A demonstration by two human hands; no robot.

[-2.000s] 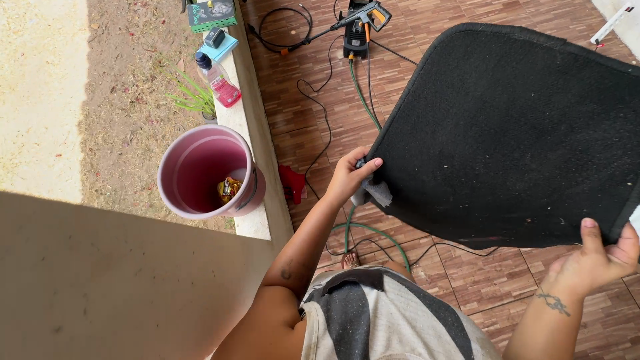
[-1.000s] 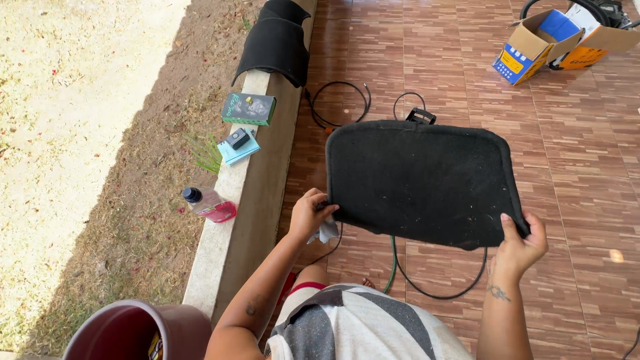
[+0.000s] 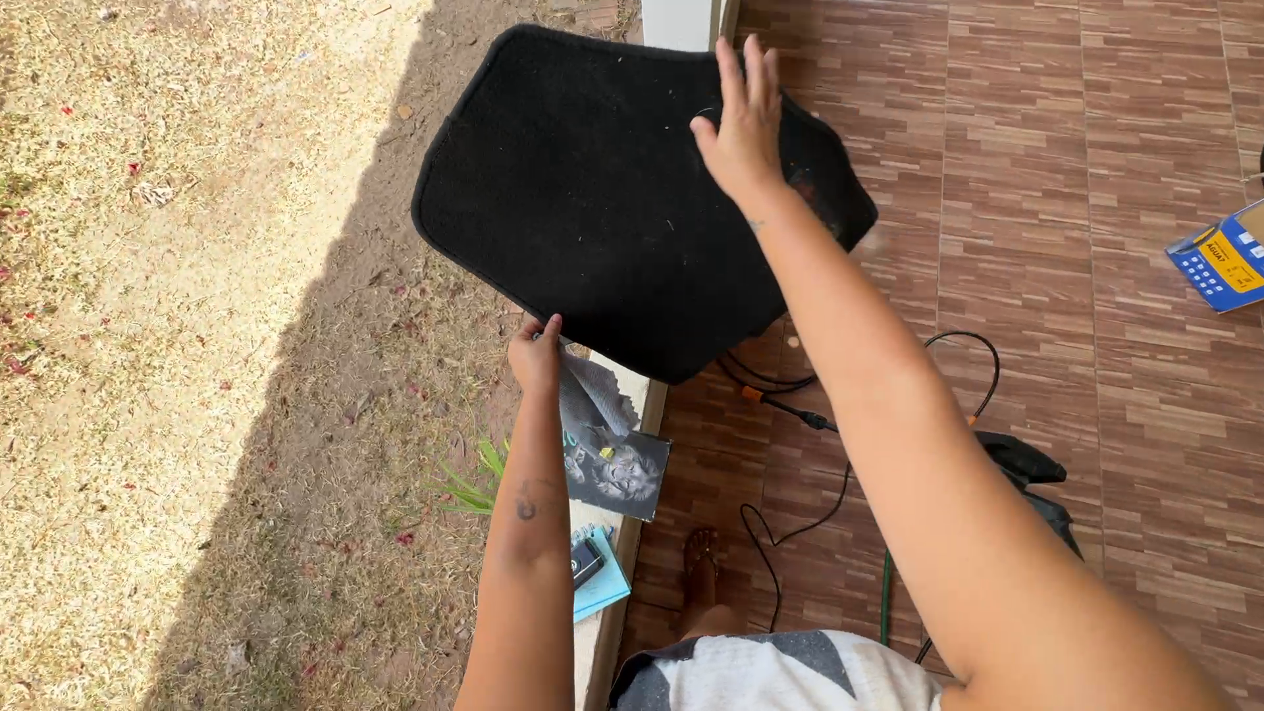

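A black carpet car mat (image 3: 592, 188) lies over the top of a low wall, its left part out above the dry grass and its right end bent down on the floor side. My left hand (image 3: 536, 355) pinches the mat's near edge and also holds a grey cloth (image 3: 592, 395), which hangs below it. My right hand (image 3: 746, 123) rests on the mat's right part with fingers spread, not gripping it.
Below the cloth, a dark picture-covered book (image 3: 622, 474) and a light-blue notebook (image 3: 604, 583) with a small black device lie on the wall (image 3: 597, 652). Black cables (image 3: 770, 553) and a green hose (image 3: 886, 597) cross the tiled floor. A blue-yellow box (image 3: 1224, 257) stands far right.
The mat, held up by both hands over the tiles a second ago, is now over the wall. My right hand has opened from its edge. The view has moved towards the wall.
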